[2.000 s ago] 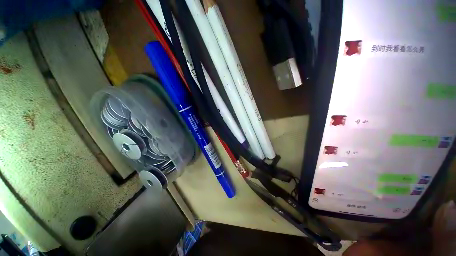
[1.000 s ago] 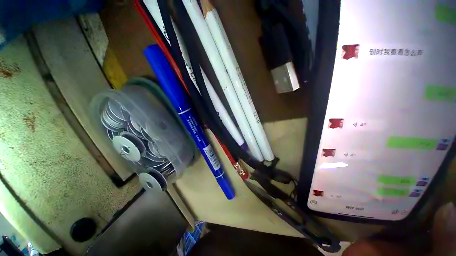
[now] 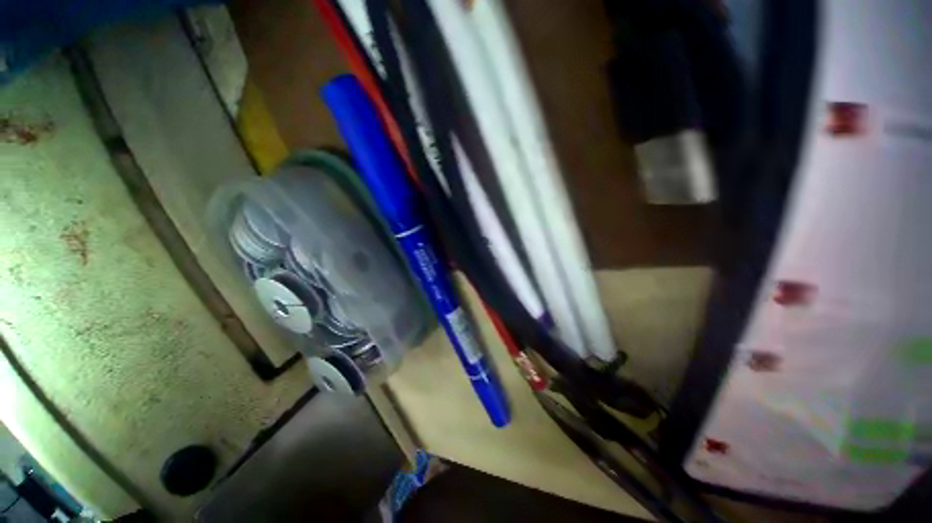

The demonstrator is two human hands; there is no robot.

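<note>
A smartphone (image 3: 828, 306) with a lit chat screen is at the right, cut off by the right edge and blurred. Left of it lie white pencils (image 3: 531, 194), a blue marker pen (image 3: 416, 245) and a metal USB plug (image 3: 677, 169) on a black cable. A clear round case (image 3: 342, 245) holds several silver bobbins, one at its lower rim. Slim dark snips (image 3: 603, 449) lie at the lower edge of the phone, partly cut off. Neither of my hands shows.
The worn cream machine surface (image 3: 77, 306) fills the left, with a metal strip (image 3: 153, 133) and a dark round hole or knob (image 3: 189, 470). Something deep blue (image 3: 92, 26) is at the top left. A grey metal plate (image 3: 296, 465) is at the bottom.
The view has shifted and moved closer, so the phone stands further right and is more cut off. The blurred fingertips at the bottom right have left the picture.
</note>
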